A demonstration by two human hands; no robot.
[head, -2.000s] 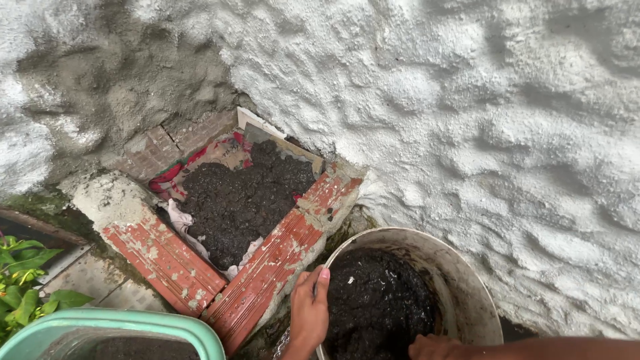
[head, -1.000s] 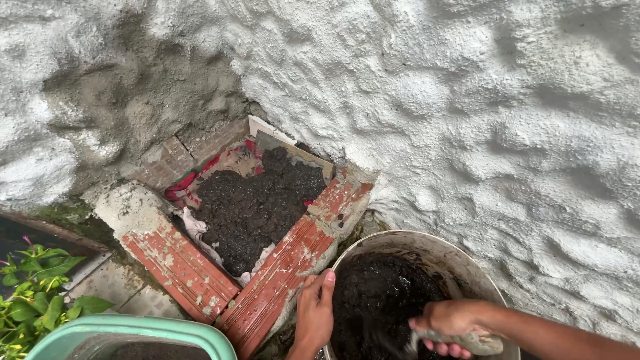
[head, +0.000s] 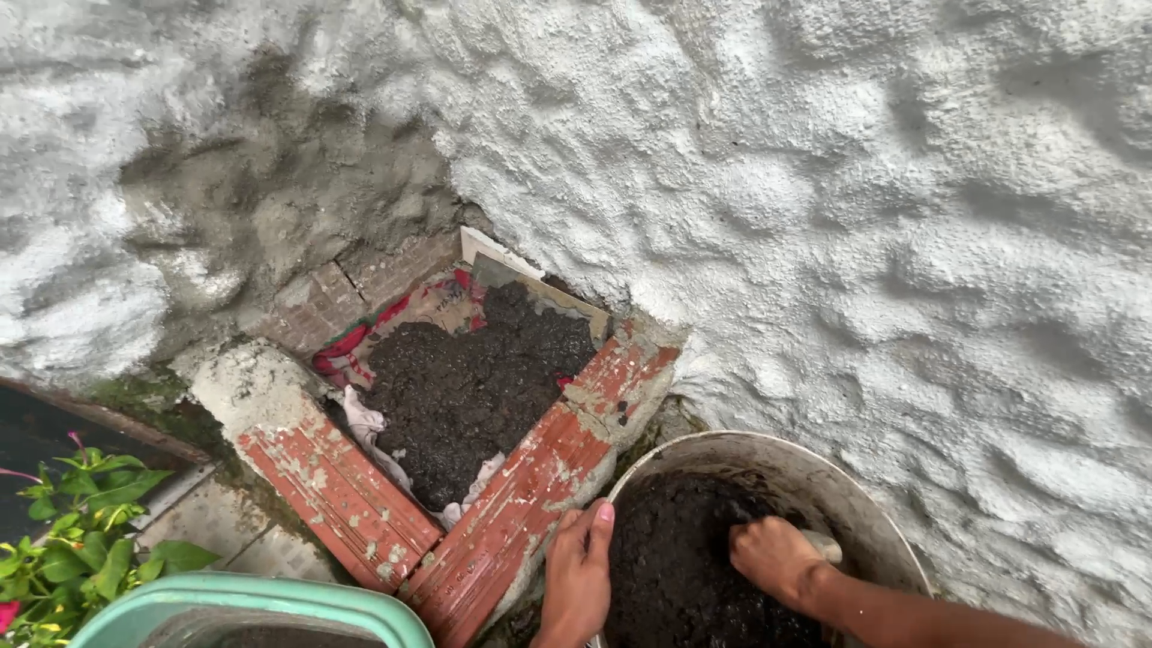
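Observation:
A white bucket (head: 864, 504) holds dark, wet soil-like mix (head: 693, 558). Its left rim is gripped by my left hand (head: 580, 571). My right hand (head: 778, 558) is inside the bucket, closed around a pale handle (head: 823, 544) whose far end is hidden in the mix. Up and to the left of the bucket, hollow red bricks (head: 513, 504) and mortar form a square box against the wall corner. More dark mix (head: 468, 387) lies in that box, over red and pale cloth (head: 364, 423).
A rough white plastered wall (head: 810, 252) rises behind and to the right. Bare grey mortar (head: 297, 189) covers its corner. At the lower left stand a green plastic tub (head: 270, 589) and a leafy plant (head: 90, 549), with floor tiles (head: 211, 517) beside them.
My right hand rose into fuller view with the handled tool, then went deeper into the bucket's mix. My left hand stays at the rim.

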